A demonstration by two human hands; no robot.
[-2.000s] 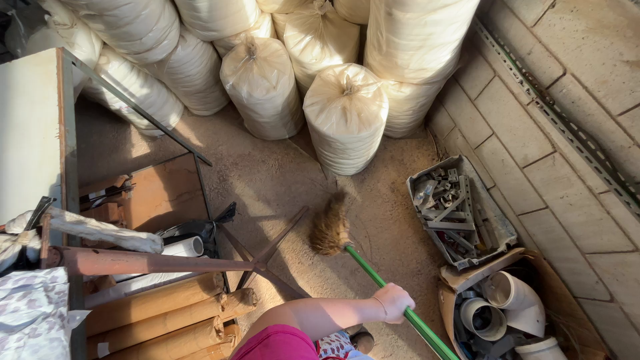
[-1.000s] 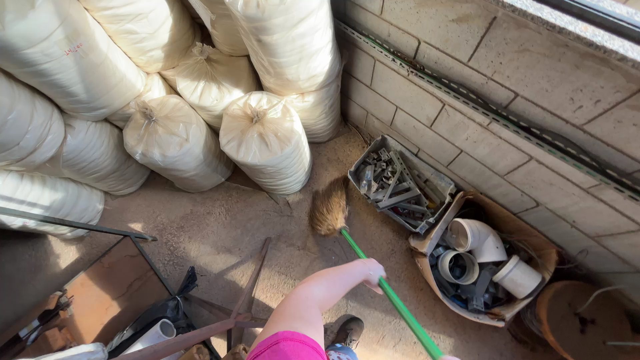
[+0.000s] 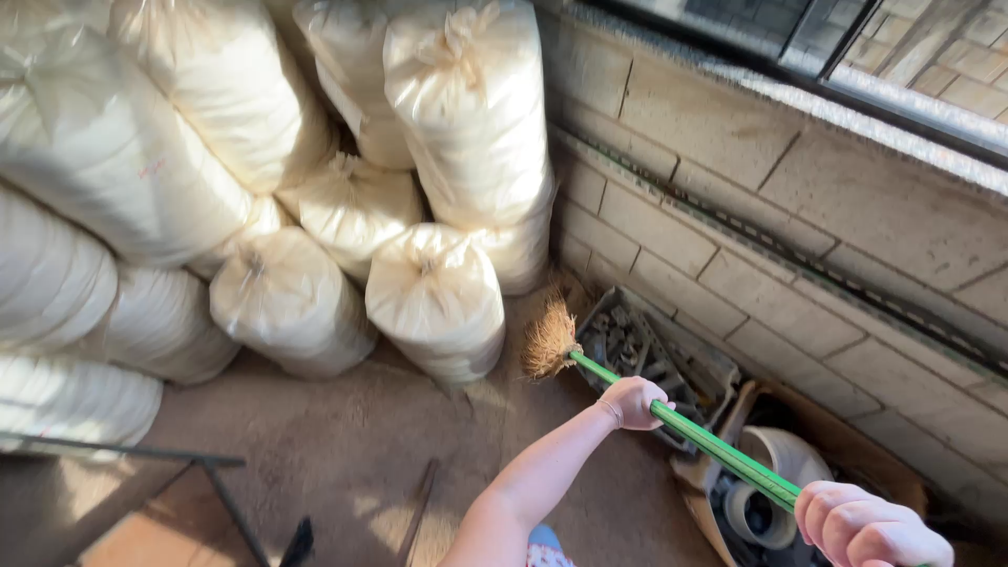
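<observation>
A broom with brown natural-fibre bristles (image 3: 551,339) and a green handle (image 3: 728,455) slants across the right of centre. My left hand (image 3: 636,403) is closed around the handle a short way behind the bristles, a thin bracelet at its wrist. Farther up the handle, at the lower right, my right hand (image 3: 870,526) grips it too. The bristle head is between a tied plastic sack (image 3: 437,307) and a grey crate (image 3: 713,358) of metal parts. Whether the bristles touch the floor, I cannot tell.
Several filled, tied sacks (image 3: 276,315) are stacked at the left and back. A block wall (image 3: 701,307) with a metal rail runs along the right, under a window. A cardboard box (image 3: 701,504) holds white pipe fittings. A metal bar (image 3: 417,508) and a dark frame (image 3: 228,504) are at the lower left.
The broom head has moved toward the corner by the crate, and the handle now passes over the crate's edge. My right hand has come fully into sight. The view has turned right.
</observation>
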